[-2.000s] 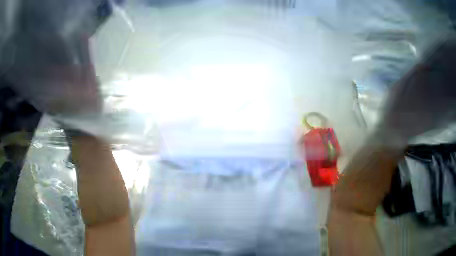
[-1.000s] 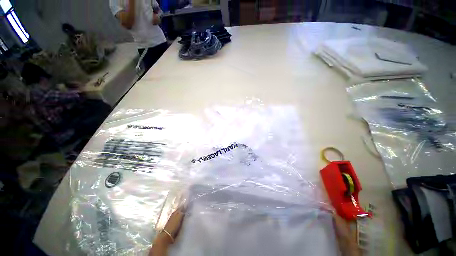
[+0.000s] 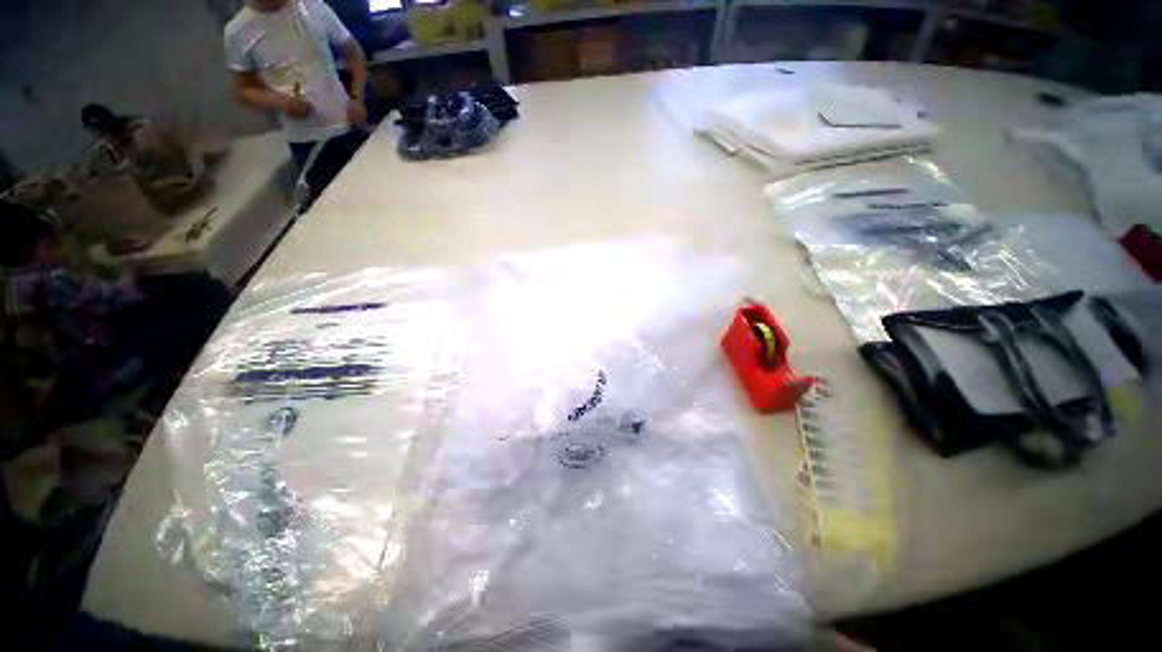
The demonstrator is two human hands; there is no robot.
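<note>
A clear polybag [image 3: 586, 510] with dark print lies in front of me, with something white inside or under it. Its lower end runs out at the bottom edge. A bright glare covers the white sheet [image 3: 612, 287] beyond it. A sliver of skin at the bottom edge, right of the bag, looks like my right hand [image 3: 851, 641]; it is cut off and blurred, so its grip cannot be told. My left hand is not in view.
Printed polybags [image 3: 306, 382] lie left. Right are the red tape dispenser [image 3: 762, 359], barcode stickers [image 3: 841, 490], a black-trimmed handbag [image 3: 988, 369] and another polybag [image 3: 892, 242]. White sheets [image 3: 822, 134] and a dark wrapped bundle [image 3: 449, 121] lie farther back. A person [image 3: 293, 77] stands at back left.
The view has swung right, bringing the whole handbag into view. Both forearms, seen earlier beside the white sheet, have dropped out or nearly out of the frame. The printed bag now lies flatter.
</note>
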